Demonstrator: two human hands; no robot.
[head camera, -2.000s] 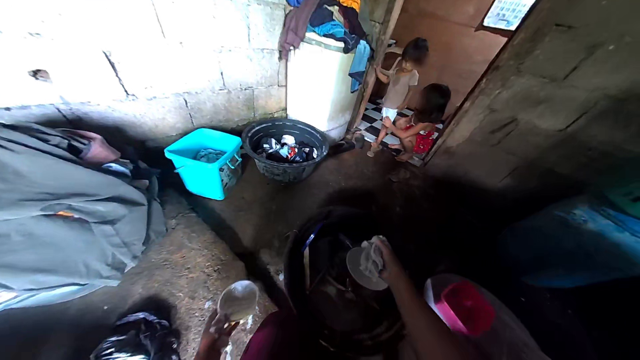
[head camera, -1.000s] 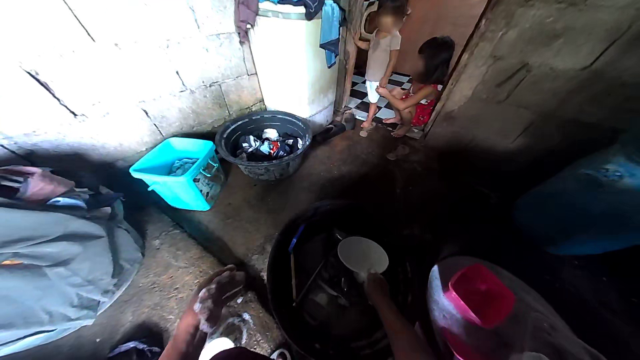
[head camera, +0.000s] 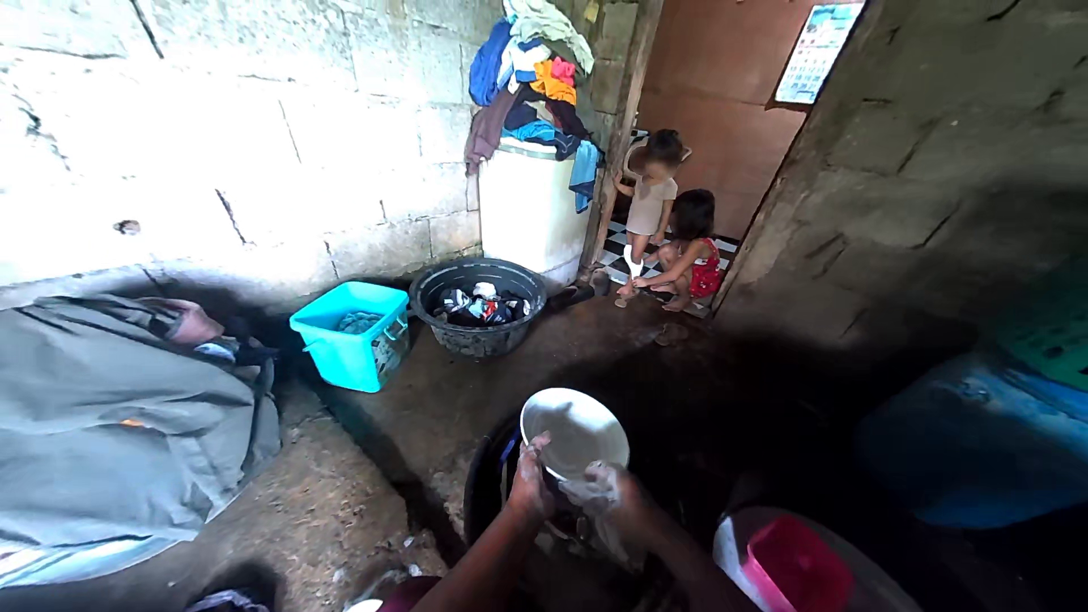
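A pale round plate or shallow bowl is held tilted above a dark basin. My left hand, with suds on it, grips the dish at its lower left rim. My right hand, also covered in suds, is at the lower right rim; whether it grips the dish or holds something against it cannot be told. The basin's contents are in deep shadow, with a blue thing at its left side.
A turquoise bucket and a black tub of clothes stand by the block wall. Clothes top a white drum. Two people are in the doorway. Grey cloth lies left; a pink container is at lower right.
My left hand has moved right, from beside the basin to the dish over it. The dish was by my right hand alone a second ago; both hands are now at it.
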